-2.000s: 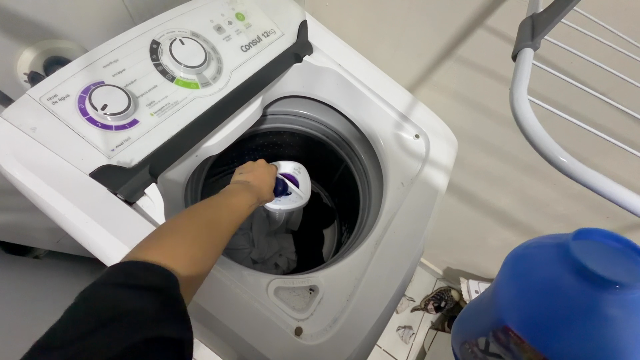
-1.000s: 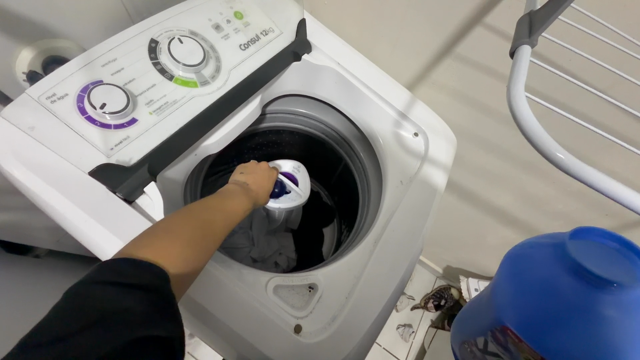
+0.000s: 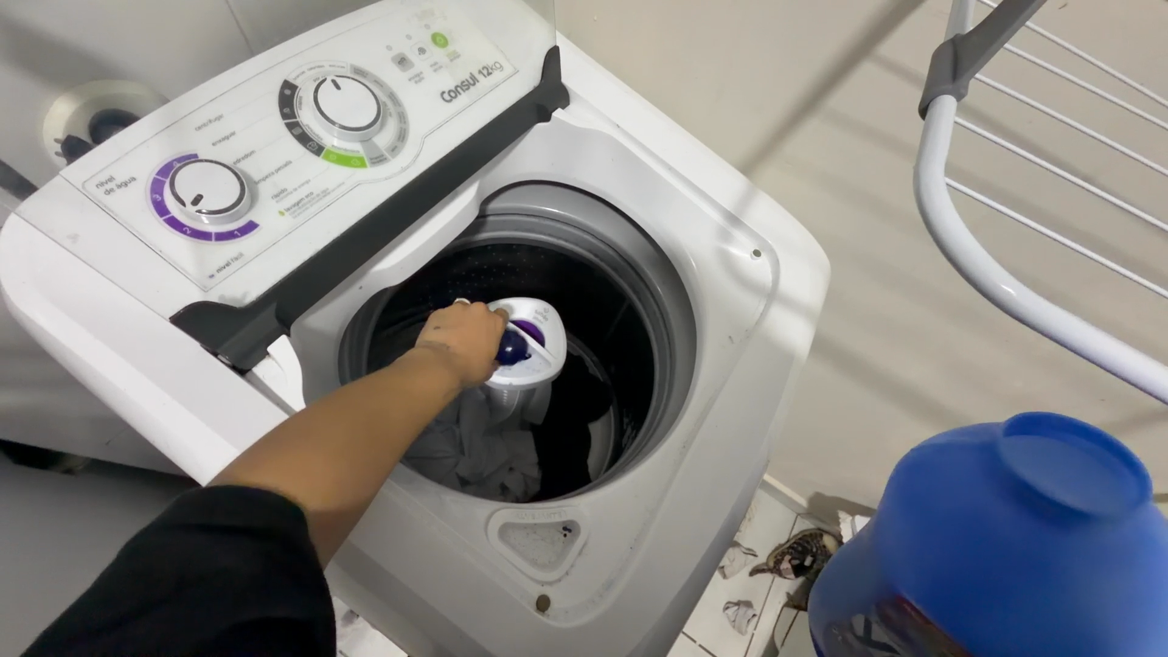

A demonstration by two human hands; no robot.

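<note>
My left hand reaches from the lower left into the open top-loading washing machine. Its fingers are curled over the left rim of the white agitator top. Purple shows inside that top, and a glossy dark blue round spot lies by my fingertips; whether it is a cap or liquid I cannot tell. Below, grey cloth and black cloth lie in the drum around the agitator. My right hand is outside the view.
The control panel with two round knobs is behind the drum opening. A large blue plastic container fills the lower right. A white drying rack stands at the upper right. A patterned item and scraps lie on the tiled floor.
</note>
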